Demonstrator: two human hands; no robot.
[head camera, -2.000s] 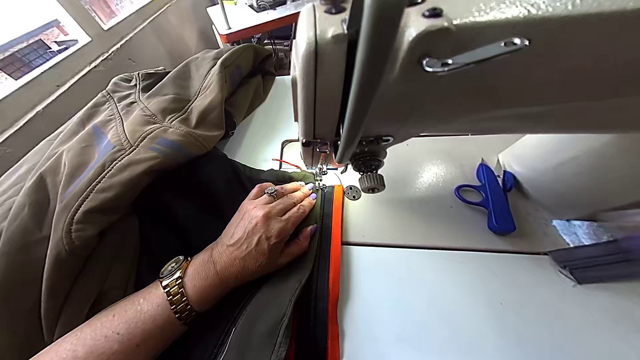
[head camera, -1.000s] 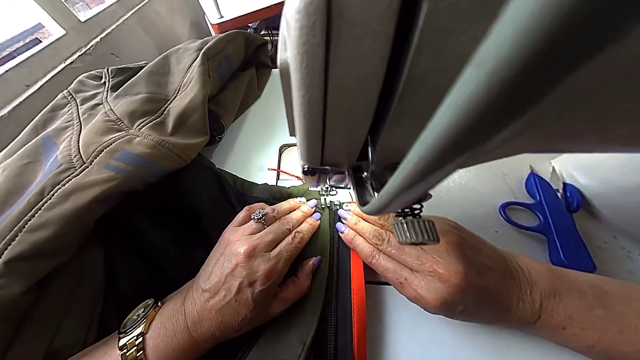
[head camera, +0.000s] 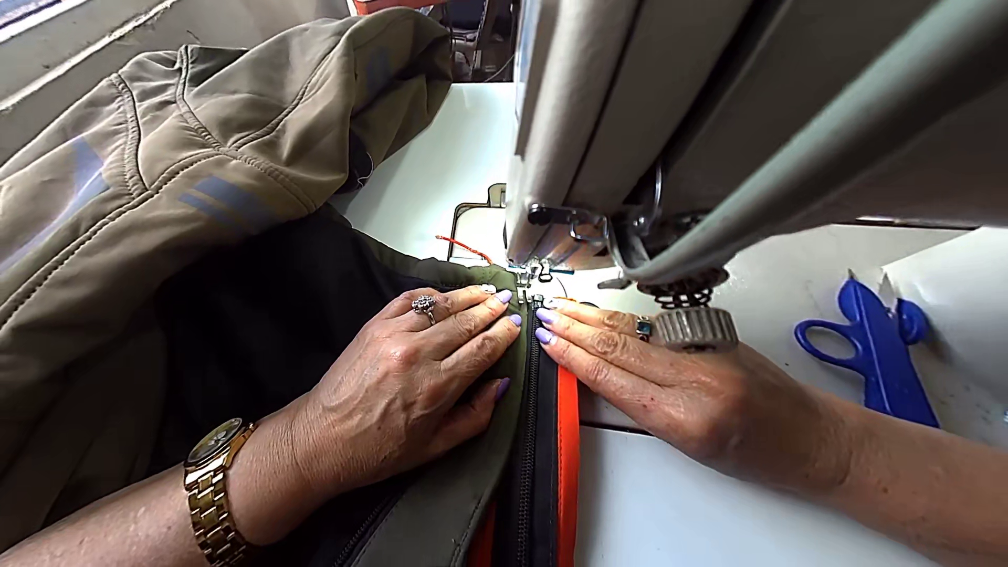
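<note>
My left hand (head camera: 409, 378) lies flat on the olive edge of a jacket (head camera: 268, 189), its fingertips just left of a black zipper (head camera: 529, 441). From the other side, my right hand (head camera: 669, 378) rests its fingertips on the zipper tape, by the orange strip (head camera: 567, 465). Both sets of fingertips are close in front of the presser foot (head camera: 535, 276) of a sewing machine (head camera: 614, 118). The zipper's top end sits at the foot. A short red-orange thread or cord (head camera: 465, 248) lies to the left of the foot. The machine head partly hides the needle area.
Blue-handled thread snips or scissors (head camera: 882, 354) lie on the machine bed at right, behind my right forearm. The round metal knob (head camera: 696, 329) of the machine hangs just over my right hand. Bulky jacket fabric covers the left side of the white table (head camera: 677, 504).
My right hand, not in view two seconds ago, has come in from the right onto the zipper tape. My left hand stays on the fabric. The view has moved nearer the machine head.
</note>
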